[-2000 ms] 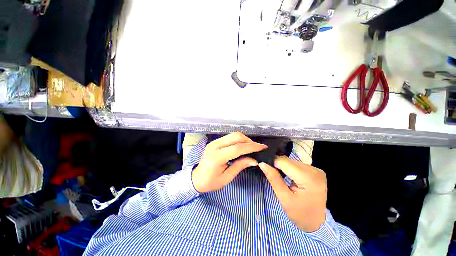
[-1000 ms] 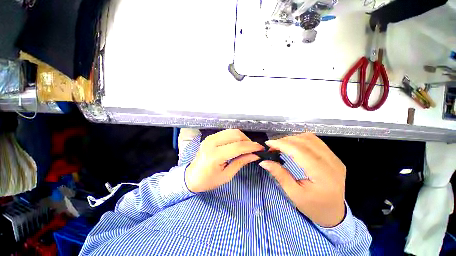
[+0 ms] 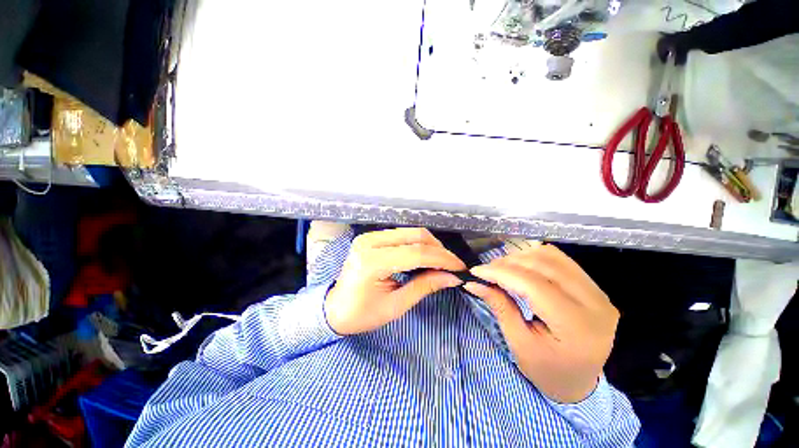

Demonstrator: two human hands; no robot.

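Note:
A small black cloth piece (image 3: pixel 456 248) is held over the lap, just below the table's front edge. My left hand (image 3: pixel 392 282) pinches its edge between thumb and fingers from the left. My right hand (image 3: pixel 555 313) pinches the same edge from the right, its fingertips almost touching the left ones. Most of the piece is hidden behind the fingers and under the table edge.
Red-handled scissors (image 3: pixel 644 156) lie on the white table (image 3: pixel 289 96), with small yellow-green tools (image 3: pixel 732 175) right of them. Sewing machine parts (image 3: pixel 561 48) stand at the top. A dark cloth stack (image 3: pixel 79 52) lies over brown cardboard (image 3: pixel 96 131) at left. A white cloth (image 3: pixel 745 350) hangs at right.
My right hand has moved up and right, then slightly lower, and its fingertips have closed on the cloth edge beside my left ones. Less of the black piece shows between the hands.

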